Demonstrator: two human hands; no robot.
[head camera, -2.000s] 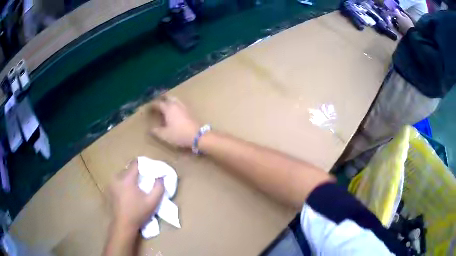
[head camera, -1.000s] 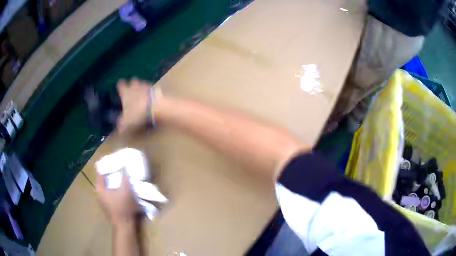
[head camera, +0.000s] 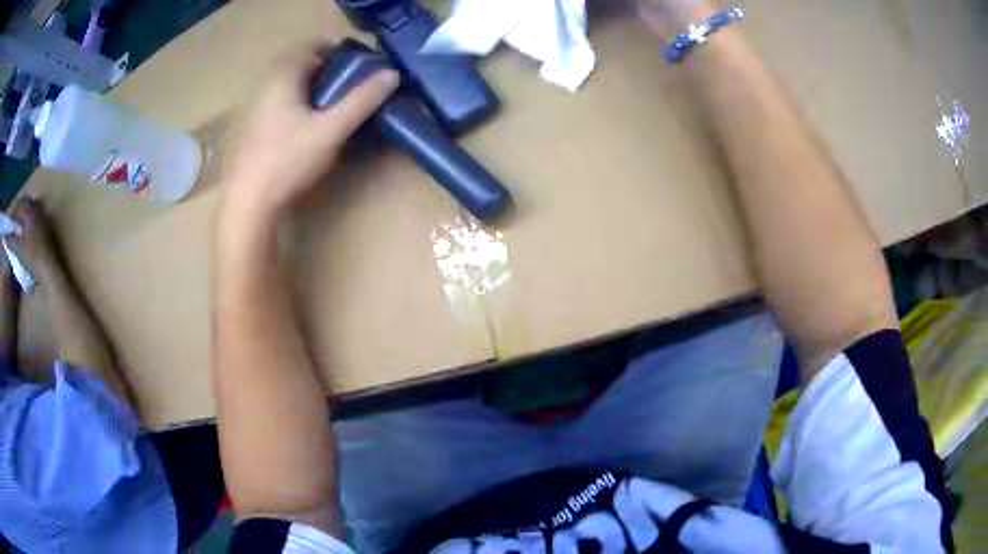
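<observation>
My left hand (head camera: 284, 132) is closed around the head end of a black handheld mini fan (head camera: 439, 157), its thumb over the top. The fan's handle slants down to the right, low over the cardboard-covered table (head camera: 607, 227). Another black fan (head camera: 446, 81) lies against it, with more black fan parts behind at the top edge. A crumpled white wiping cloth (head camera: 525, 27) is at the top, partly cut off. My right hand (head camera: 674, 15), above the bracelet, is cut off by the top edge; its fingers are hidden, so its grip cannot be told.
A translucent white squeeze bottle (head camera: 125, 146) with a red label is left of my left hand. Another person's hand (head camera: 33, 233) and blue clothing are at the left edge. A yellow crate liner (head camera: 943, 373) shows beyond my right elbow. Shiny tape (head camera: 471, 260) marks the table.
The view has swung down and left. My left hand has let go of the cloth and is now on a black fan. The cloth is now nearer my right hand; black fans lie on the table.
</observation>
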